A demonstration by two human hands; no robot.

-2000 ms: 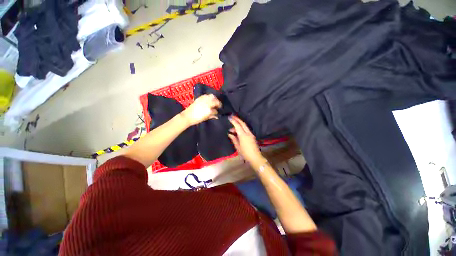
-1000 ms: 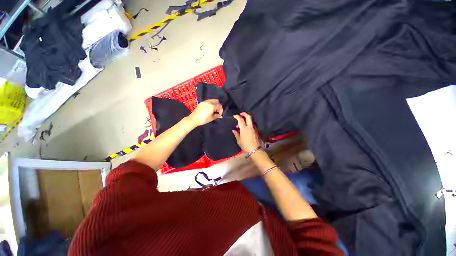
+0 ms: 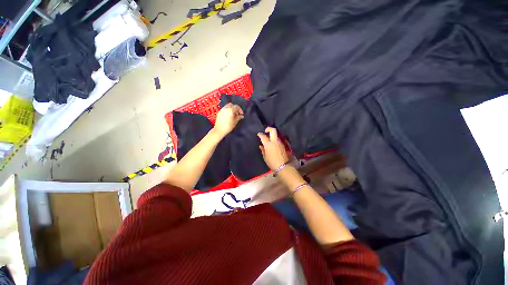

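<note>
Black cut garment panels point(image 3: 248, 153) lie in a red plastic crate point(image 3: 209, 104) below the table's left end. My left hand point(image 3: 228, 119) is over the upper part of the panels, its fingertips pinched on the edge of a black panel. My right hand point(image 3: 273, 149) rests at the right side of the same panels, fingers bent and a little apart; whether it grips cloth is unclear. A large black part-made garment point(image 3: 345, 83) spreads over the table and hangs beside the crate, covering its right end.
A white-framed box point(image 3: 75, 222) stands at lower left. Black clothing point(image 3: 62, 61), white bundles and a yellow crate point(image 3: 15, 119) are at upper left. Scraps and yellow-black tape point(image 3: 192, 23) mark the floor. A white surface point(image 3: 490, 128) shows at the right edge.
My left hand has moved slightly up along the panels. The upper panel edge has shifted, and my right hand's fingers have drawn slightly down from its edge. The view has shifted a little.
</note>
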